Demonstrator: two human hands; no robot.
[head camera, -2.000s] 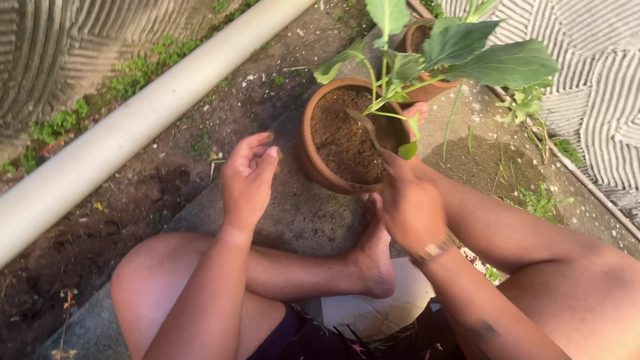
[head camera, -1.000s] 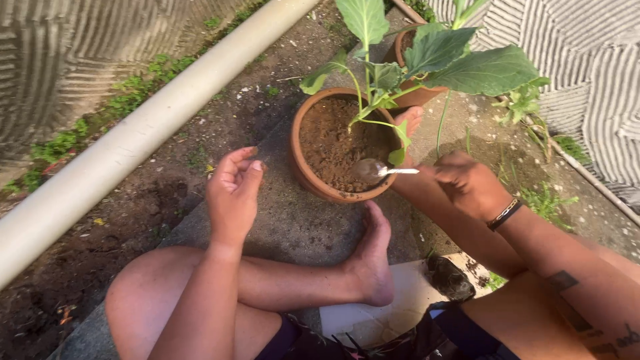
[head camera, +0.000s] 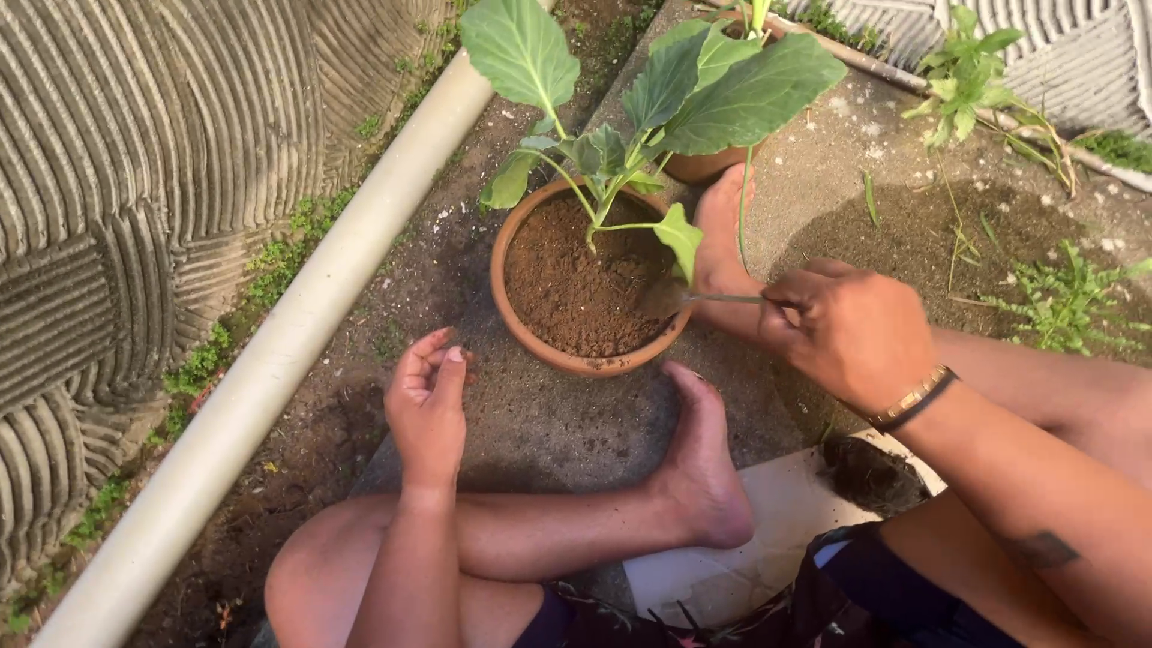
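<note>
A round terracotta pot (head camera: 506, 270) full of brown soil (head camera: 576, 288) stands between my feet. From the soil rises a broad-leaved green plant (head camera: 601, 184), like a young cabbage or kale. My right hand (head camera: 846, 328), at the right of the pot, grips the thin handle of a metal spoon (head camera: 724, 298). The spoon's bowl lies at the soil by the pot's right inner rim, below a drooping leaf. My left hand (head camera: 430, 405) is raised at the lower left of the pot, fingers loosely curled and holding nothing; it does not touch the pot.
A second terracotta pot (head camera: 706, 166) stands behind the first. A long pale pipe (head camera: 297, 346) runs diagonally at the left beside a ridged wall (head camera: 153, 162). A dark clump of soil (head camera: 871, 477) sits on a white board (head camera: 720, 576) by my legs. Weeds (head camera: 1071, 297) grow at the right.
My right hand, away to the right of the pot with the spoon's bowl over the soil one second ago, is now closer to the pot's right rim. The left hand stays beside the pot.
</note>
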